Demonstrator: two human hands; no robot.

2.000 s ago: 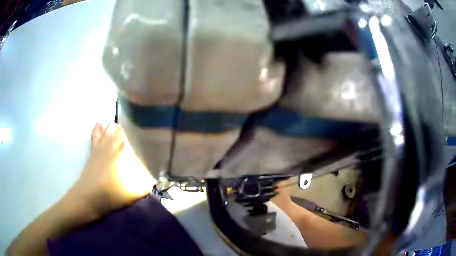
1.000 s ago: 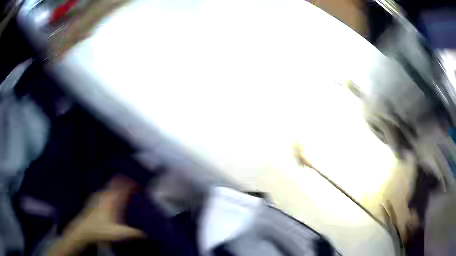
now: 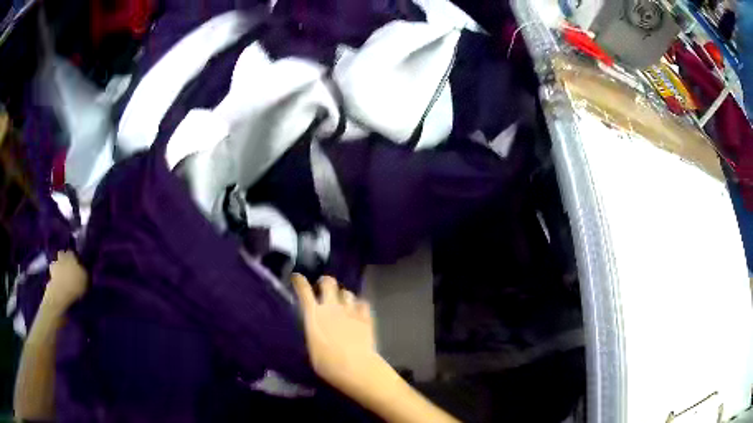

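Observation:
A large heap of navy fabric (image 3: 165, 240) mixed with light grey pieces (image 3: 277, 107) fills the left and middle of the view, beside the table. My left hand (image 3: 66, 281) is at the heap's left side, small and partly blurred; its fingertips meet the cloth. My right hand (image 3: 338, 326) is at the lower middle, fingers curled at the edge of the navy cloth. Whether either hand grips the cloth cannot be told.
The white table (image 3: 669, 240) stands on the right, with a clear strip (image 3: 590, 248) along its edge. Red and grey items lie at its far end. A pale upright panel (image 3: 402, 314) shows below the heap, beside a dark gap.
The view has swung left from the sewing machine, across the table, to the fabric heap. The machine has left the picture. Both hands are now at the heap.

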